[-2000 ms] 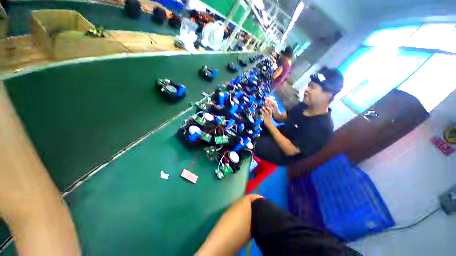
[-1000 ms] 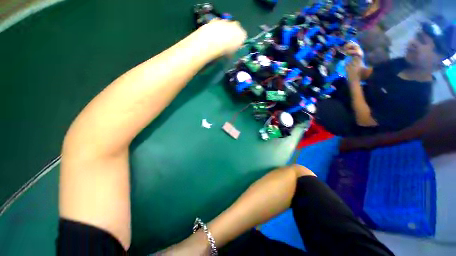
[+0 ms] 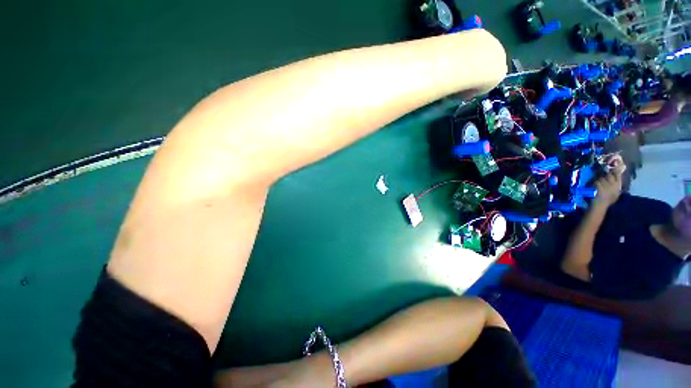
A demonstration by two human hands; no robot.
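Note:
My left hand [image 3: 485, 64] is at the end of the outstretched arm, at the upper edge of a pile of wired inner units [image 3: 470, 136] with blue cylinders, silver discs and green boards. Its fingers are hidden, so I cannot tell whether it holds anything. My right hand [image 3: 261, 376], past a chain bracelet, is mostly cut off by the bottom edge; its fingers do not show. A white tag-like piece [image 3: 412, 210] with a thin red wire lies on the green bench [image 3: 326, 250], beside a white scrap [image 3: 382, 184].
Several more wired units, one of them [image 3: 536, 20] at the top, sit on the darker green conveyor belt [image 3: 189, 53]. A raised seam divides belt and bench. A neighbouring worker [image 3: 636, 242] sits at the right, hands by the pile. A blue crate [image 3: 568, 341] stands at lower right.
My left arm has come into full view and reached across to the pile's upper edge. My right forearm has swung in at the bottom. The view has turned downward and tilted.

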